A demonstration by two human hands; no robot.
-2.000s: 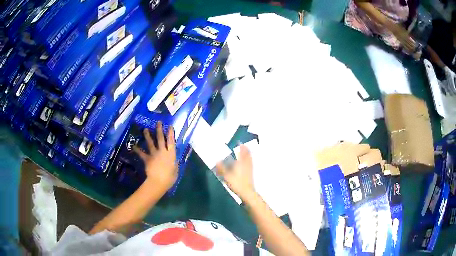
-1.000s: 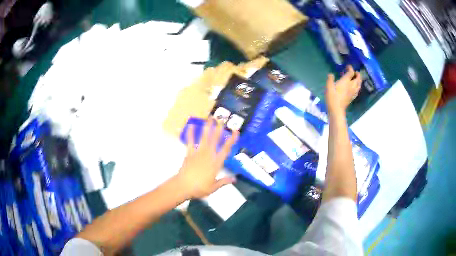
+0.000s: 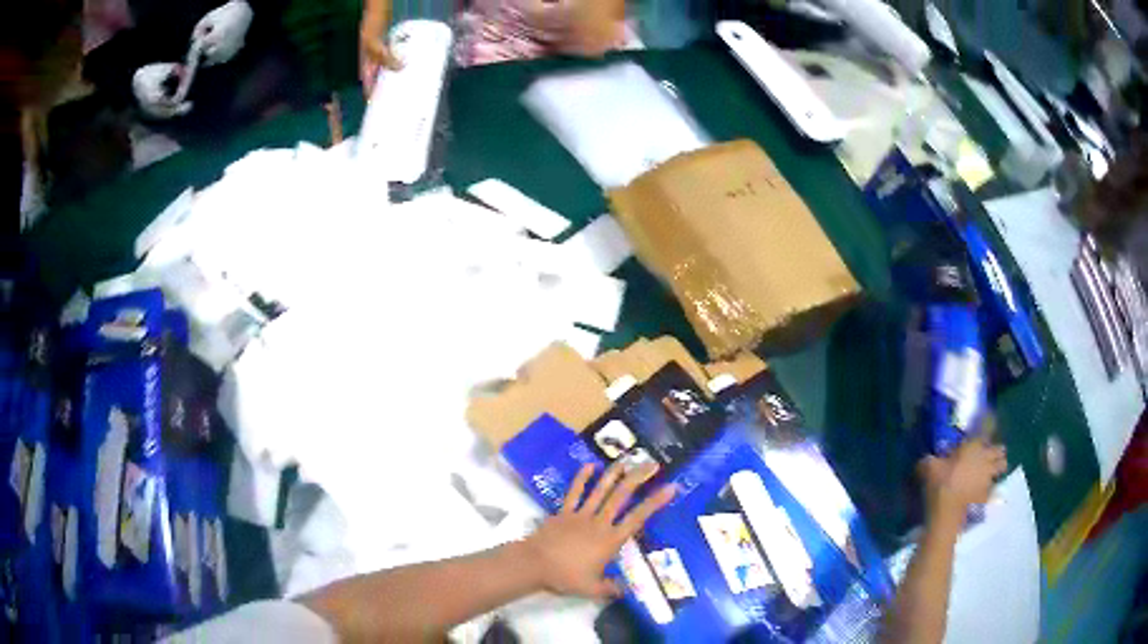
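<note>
Flat blue cartons (image 3: pixel 743 535) with brown flaps lie at the bottom centre. My left hand (image 3: pixel 585 541) rests palm down on them, fingers spread, gripping nothing. My right hand (image 3: pixel 967 478) is closed around the near end of a narrow blue retail carton (image 3: pixel 957 371) at the right; it is slightly blurred, and its fingertips are partly hidden. A large heap of white leaflets (image 3: pixel 365 315) lies left of the flat cartons.
A closed brown corrugated box (image 3: pixel 743 239) stands behind the flat cartons. Blue cartons (image 3: pixel 120 466) stand at left, and others (image 3: pixel 1001 283) lie at right. A co-worker's hand holds a white laminator (image 3: pixel 409 107) over the heap's far edge.
The view has swung from the left carton stack to the right side. My left hand has moved onto the flat cartons. My right hand has taken hold of a blue carton.
</note>
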